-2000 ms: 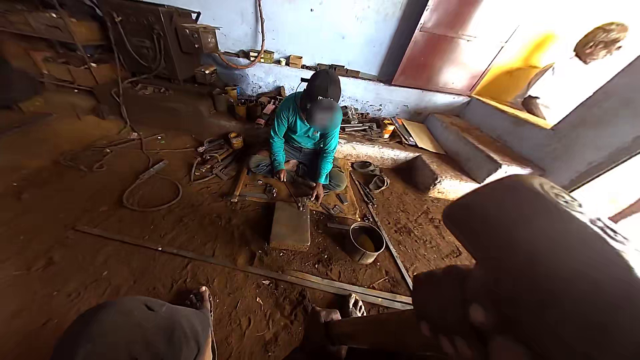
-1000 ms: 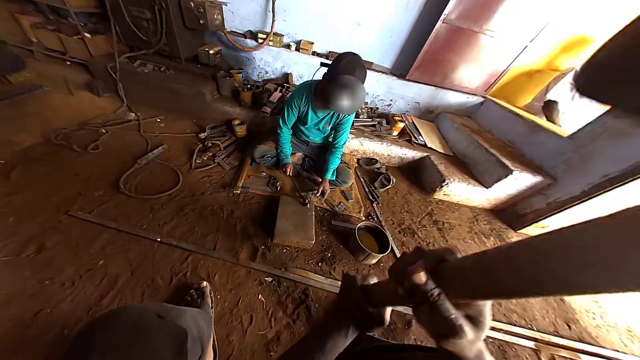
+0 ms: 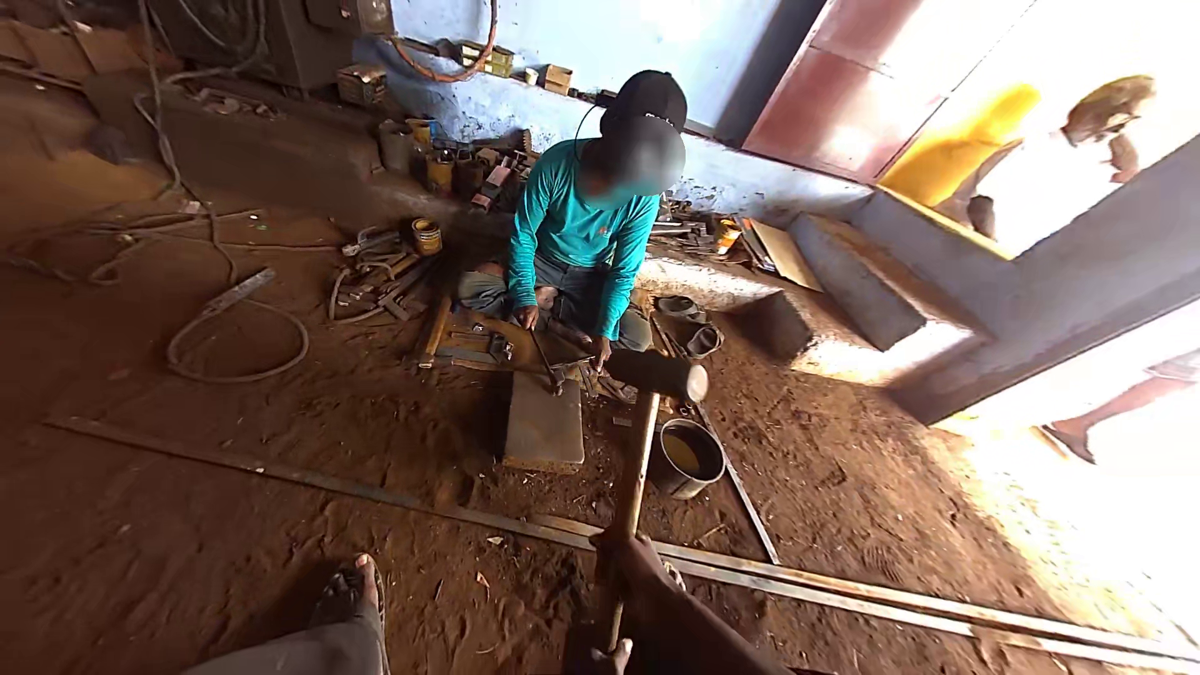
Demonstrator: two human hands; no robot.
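A sledgehammer [image 3: 639, 459] stands out in front of me, its head over the ground by the metal bucket [image 3: 689, 459]. My right hand [image 3: 639, 570] is closed around the wooden handle, and lower down my left hand [image 3: 612, 659], mostly cut off by the bottom edge, also grips it. Beyond the hammer sits a rectangular metal block [image 3: 545, 422] on the dirt. A co-worker in a teal shirt [image 3: 586, 220] sits behind it, one hand on a thin rod-like tool [image 3: 544, 356] whose end is at the block's far edge. The other hand is near the hammer head.
Long flat metal bars [image 3: 750, 572] lie across the dirt before my feet. A looped cable [image 3: 239, 377] and piled tools [image 3: 375, 281] are at the left. Shoes [image 3: 703, 339] and concrete steps [image 3: 858, 281] stand to the right. Another person [image 3: 1078, 178] is outside at the upper right.
The sledgehammer has swung down from high at the right to in front of me, near the block. My hands have moved down and closer to my body with it.
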